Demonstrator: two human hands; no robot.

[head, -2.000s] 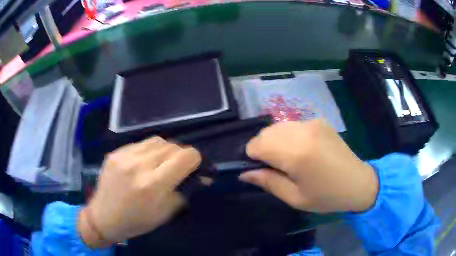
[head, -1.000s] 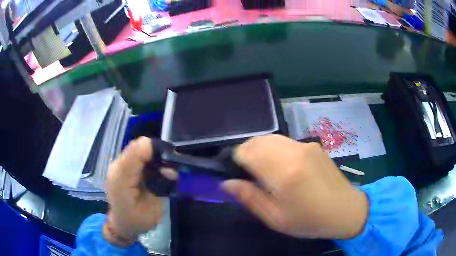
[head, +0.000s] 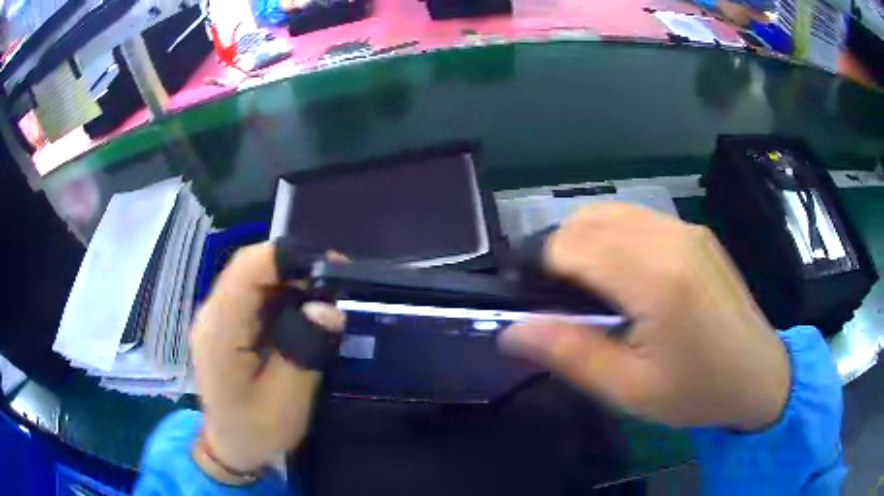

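Note:
My left hand [head: 262, 354], with black finger cots on its fingertips, grips the left end of a dark tablet-sized unit [head: 426, 354]. My right hand [head: 659, 315] grips its right end, thumb on the near face. The unit is held tilted, with a bright long edge and a small pale patch on its left part. It is above a black tray [head: 446, 450] close to me. Blur hides whether the unit is one part or two together.
Behind is a black tray with pale lining [head: 388, 208]. Stacked covers with white sheets [head: 126, 281] and a blue bin [head: 221, 254] are at left. A white sheet [head: 649, 200] is partly behind my right hand. Black foam trays with an open tablet unit [head: 814, 232] stand at right.
The unit between my hands now shows more of its dark face and a bright edge. My right hand has moved right and covers the red specks seen earlier on the white sheet.

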